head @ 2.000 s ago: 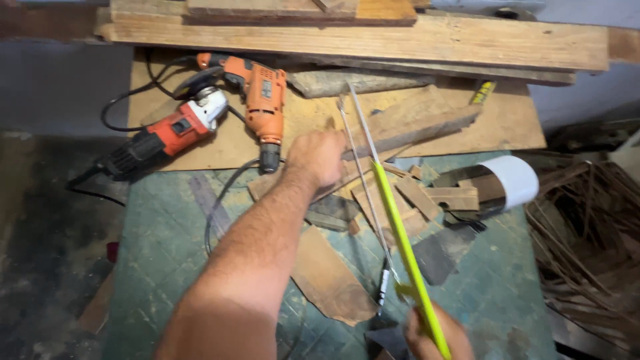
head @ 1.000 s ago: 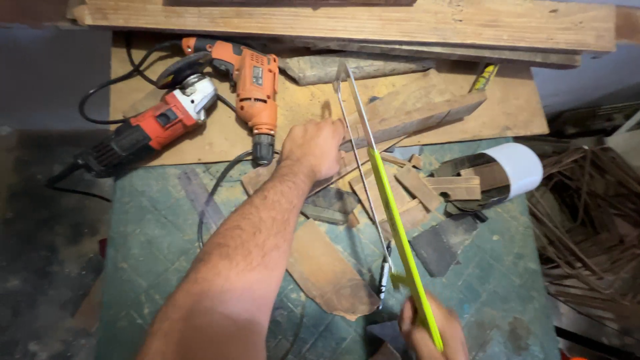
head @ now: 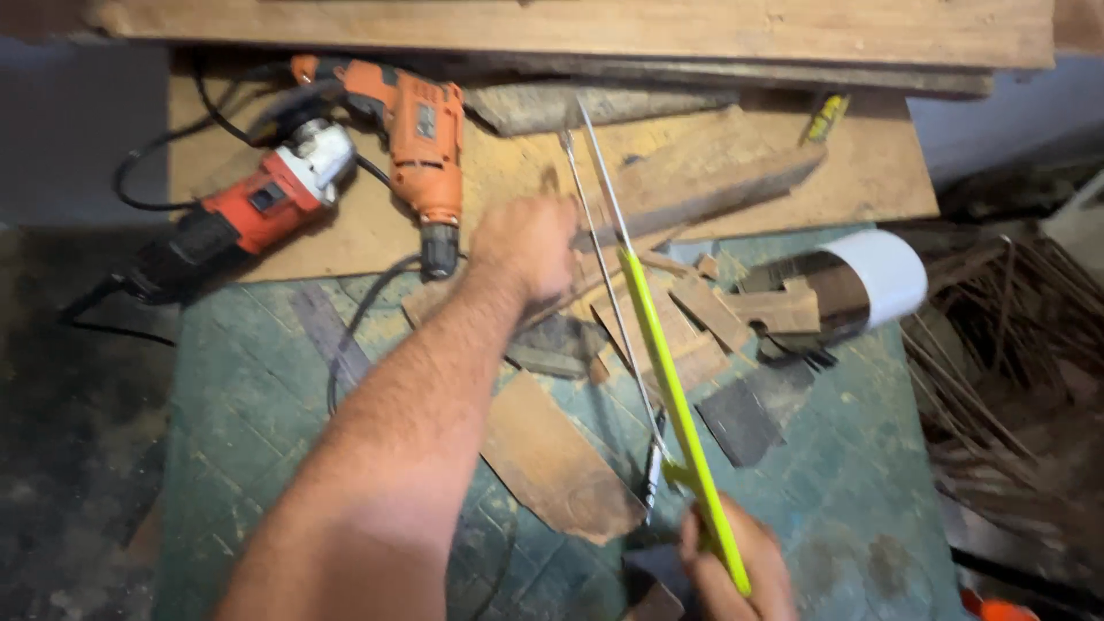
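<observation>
My right hand (head: 737,561) is closed around the handle end of a hacksaw (head: 660,336) with a yellow-green frame. The saw points away from me, its thin blade side lying against or just over a wooden piece (head: 716,194) on a plywood board. My left hand (head: 528,246) presses on or grips the near left end of that wooden piece, left of the blade; the fingers are partly hidden. Whether the blade touches the wood cannot be told. A drill bit (head: 655,470) lies under the saw, beside a flat wood offcut (head: 561,457).
Left of my hand lie an orange power drill (head: 423,147) and a red angle grinder (head: 259,207) with cords. Planks (head: 561,30) are stacked at the back. Wood scraps (head: 711,310), dark sandpaper (head: 746,423) and a white cylindrical container (head: 888,276) lie on the green table (head: 259,448).
The hacksaw has shifted slightly in my right hand's grasp of it relative to the wood. My left hand stays at the same end of the piece.
</observation>
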